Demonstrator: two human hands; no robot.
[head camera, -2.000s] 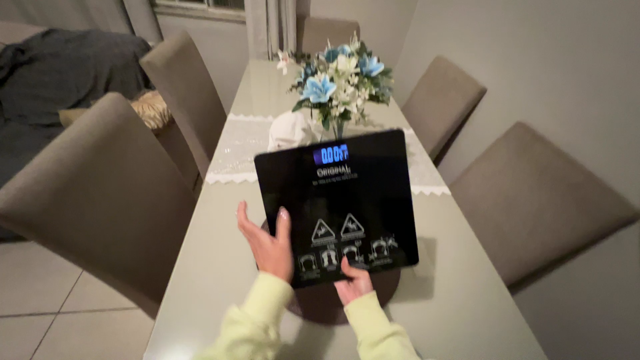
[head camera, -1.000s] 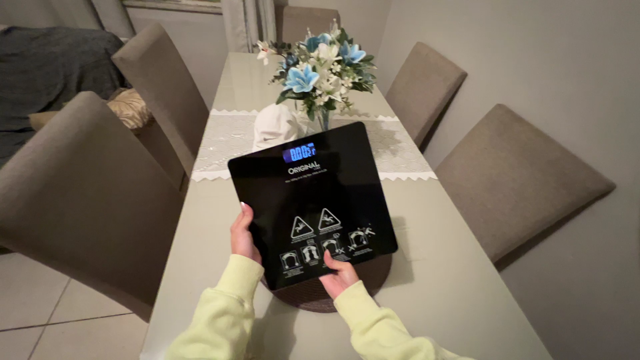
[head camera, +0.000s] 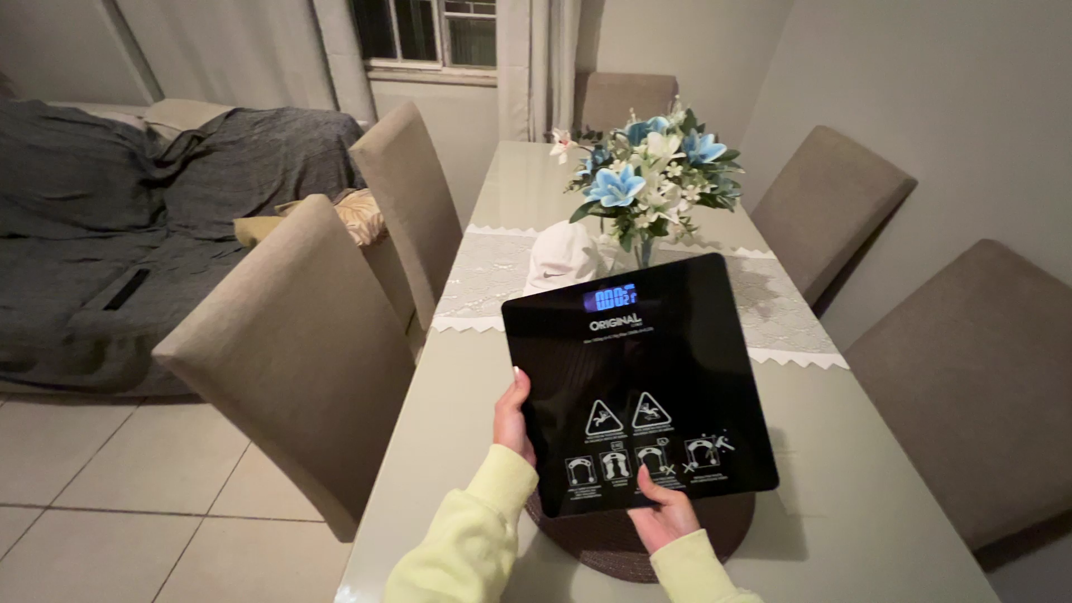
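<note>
A black glass digital bathroom scale is tilted up toward me above the table, its blue display lit. My left hand grips its left edge, fingers hidden behind it. My right hand holds the bottom edge, thumb on the front face and the other fingers out of sight underneath. Below the scale lies a round dark brown woven placemat, partly covered by it. Just beyond the scale's top edge are a white cap and a vase of blue and white flowers.
A lace runner crosses the long glossy table. Beige upholstered chairs stand along its left side and right side, with another at the far end. A sofa under a dark grey cover is at the left.
My left hand has shifted from the front face of the scale to its left edge. The right hand still holds the bottom edge. The view has shifted.
</note>
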